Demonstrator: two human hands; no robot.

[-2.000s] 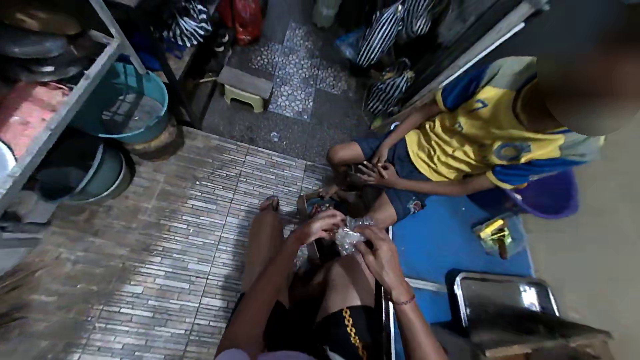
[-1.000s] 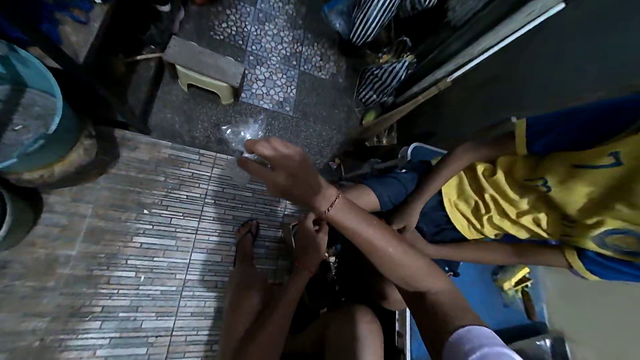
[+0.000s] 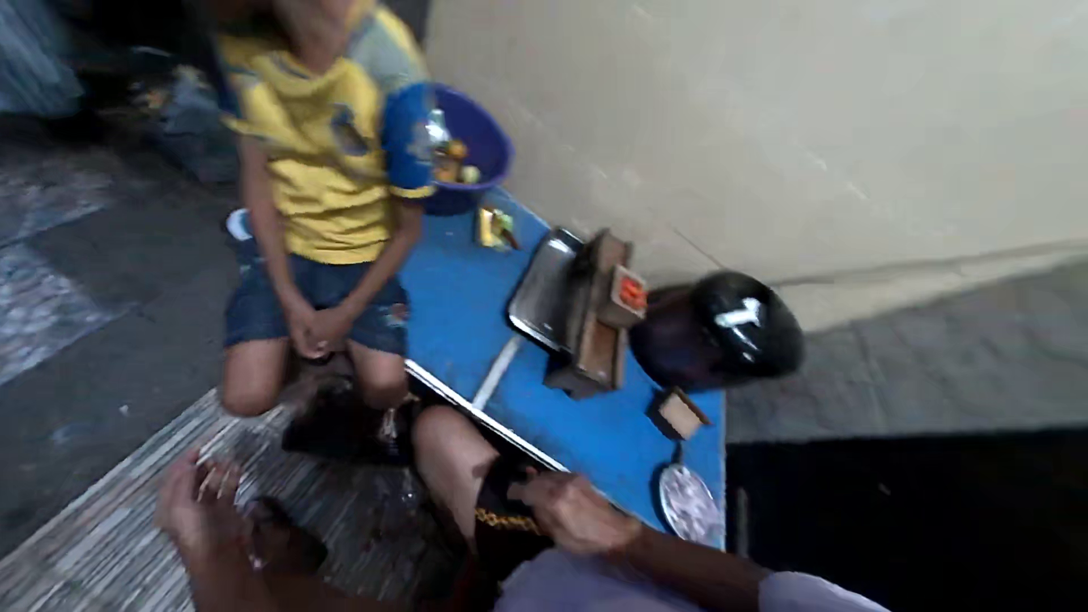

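Observation:
In the head view, my left hand (image 3: 204, 501) is raised above the tiled floor at the lower left, fingers bent. Blur hides whether anything small is between them. My right hand (image 3: 578, 512) is at my dark shorts (image 3: 506, 514) with the yellow pattern, beside the edge of a blue board (image 3: 544, 421). Its fingers are partly curled, and their grip is unclear. Between my left hand and the other person's knees lies a dark, blurred mass (image 3: 348, 425) that I cannot make out.
A person in a yellow and blue shirt (image 3: 331, 170) sits ahead, hands together. On or beside the blue board are a purple basin (image 3: 476, 140), a metal tray (image 3: 544, 289), a wooden box (image 3: 599, 344), a shiny black rounded object (image 3: 748, 327), a small block (image 3: 680, 415) and a round dish (image 3: 688, 501).
The view has swung strongly to the right. My right hand, earlier stretched out over the floor near clear plastic, is back at my shorts. The other person's hands are now together between the knees.

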